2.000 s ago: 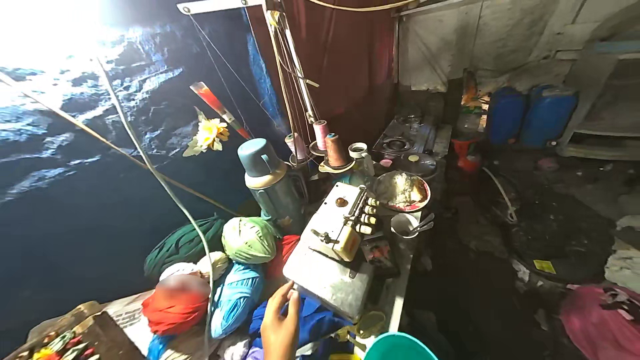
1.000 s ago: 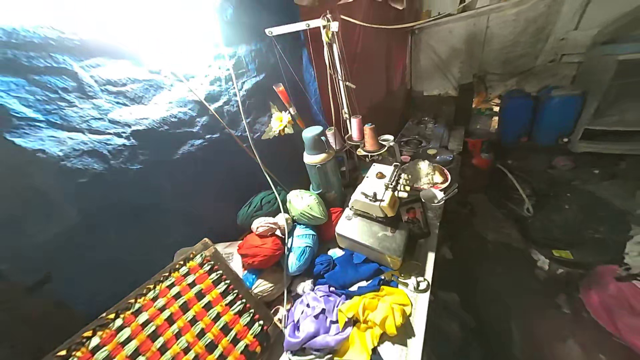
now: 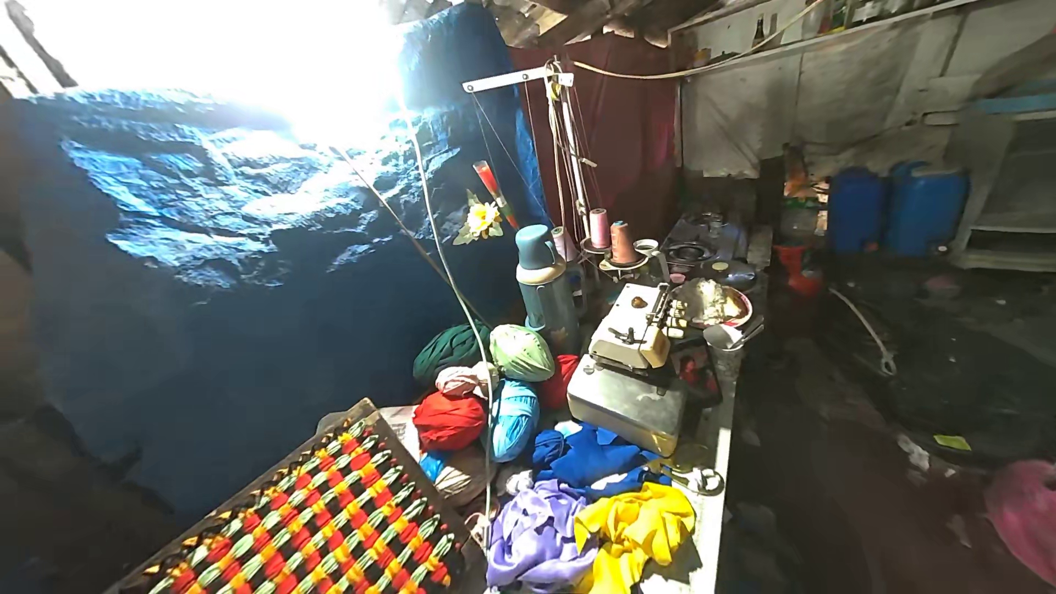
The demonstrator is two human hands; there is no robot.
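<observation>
Neither of my hands is in view. A serger sewing machine (image 3: 631,330) stands on the right part of the table, with thread cones (image 3: 622,244) behind it. Left of the machine lie several yarn balls, among them a red one (image 3: 450,421), a light blue one (image 3: 515,419) and a pale green one (image 3: 521,352). Blue cloth (image 3: 594,455), purple cloth (image 3: 540,528) and yellow cloth (image 3: 639,528) lie crumpled in front. Scissors (image 3: 705,480) rest at the table's right edge. A woven red, yellow, green and black piece (image 3: 322,520) sits on a wooden frame at lower left.
A teal flask (image 3: 547,301) stands behind the yarn. A bowl (image 3: 716,304) and a metal cup (image 3: 726,340) are right of the machine. A white cord (image 3: 445,247) hangs down across the yarn. Blue containers (image 3: 928,210) stand at the back right.
The hand seen near the machine's front two seconds ago is gone from view, as is the green round container at the bottom edge. The view has shifted, showing more of the woven piece.
</observation>
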